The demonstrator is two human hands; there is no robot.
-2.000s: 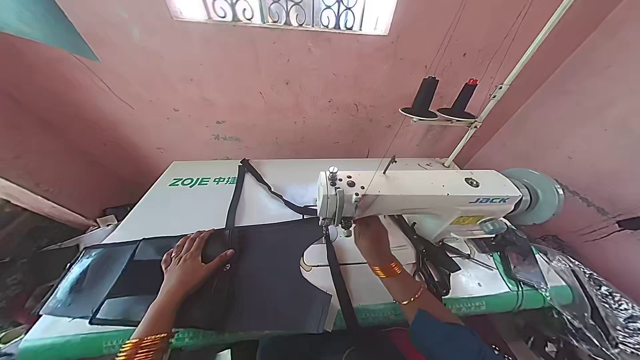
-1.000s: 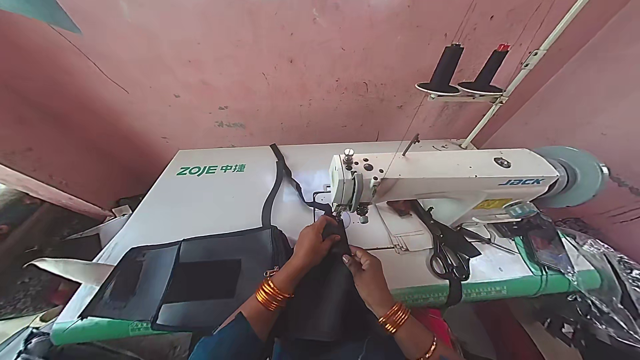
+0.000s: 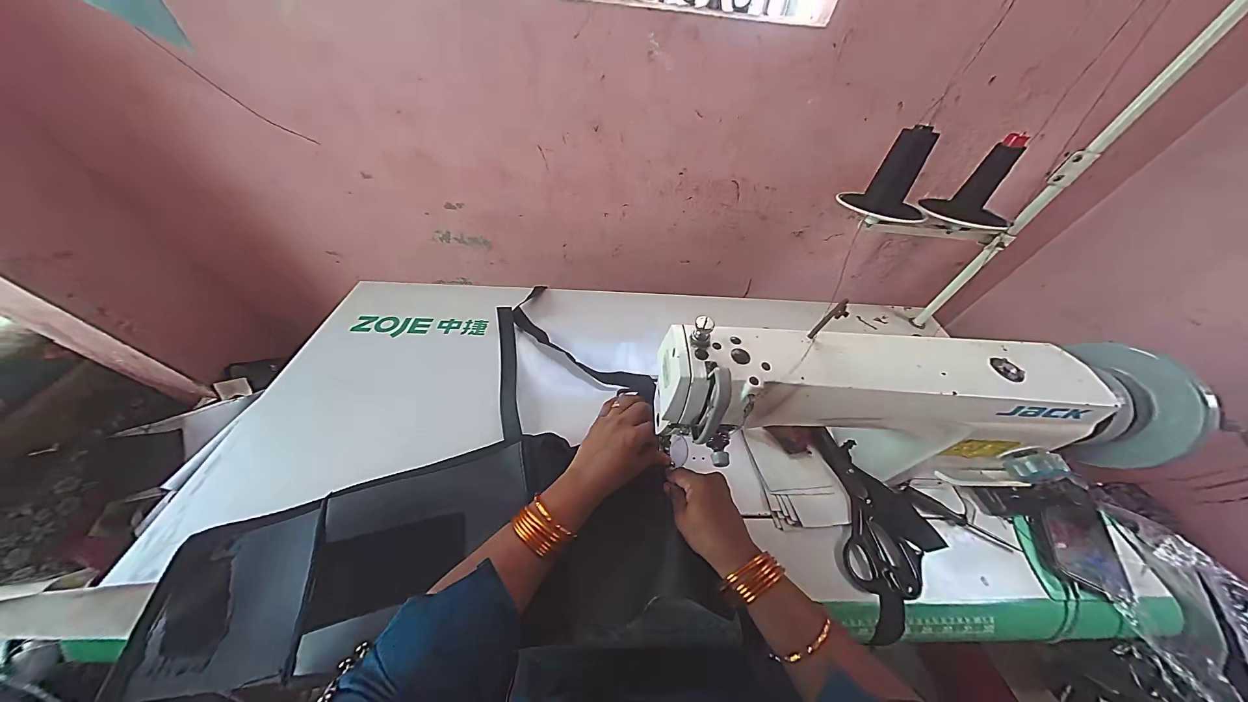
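Observation:
My left hand (image 3: 619, 441) presses on dark fabric just left of the needle area of the white industrial sewing machine (image 3: 897, 385). On the right of the needle, my right hand (image 3: 707, 512) pinches the edge of the same dark fabric piece (image 3: 619, 556) with thumb and fingers. The fabric runs down toward my lap, and panels with pockets (image 3: 390, 556) spread to the left. A black strap (image 3: 508, 375) lies on the white table and loops toward the machine head. My left fingertips partly hide the fabric under the presser foot.
Black-handled scissors (image 3: 877, 556) lie right of my right hand, near the table's green front edge (image 3: 936, 620). Two dark thread cones (image 3: 902, 175) stand on a stand behind the machine. Plastic wrapping (image 3: 1160, 556) hangs at the right edge, beside the handwheel (image 3: 1160, 405).
Two seconds ago my left hand lay flat on the panels at left; now it is at the needle area. Since one second ago, both hands have stayed on the fabric by the machine head.

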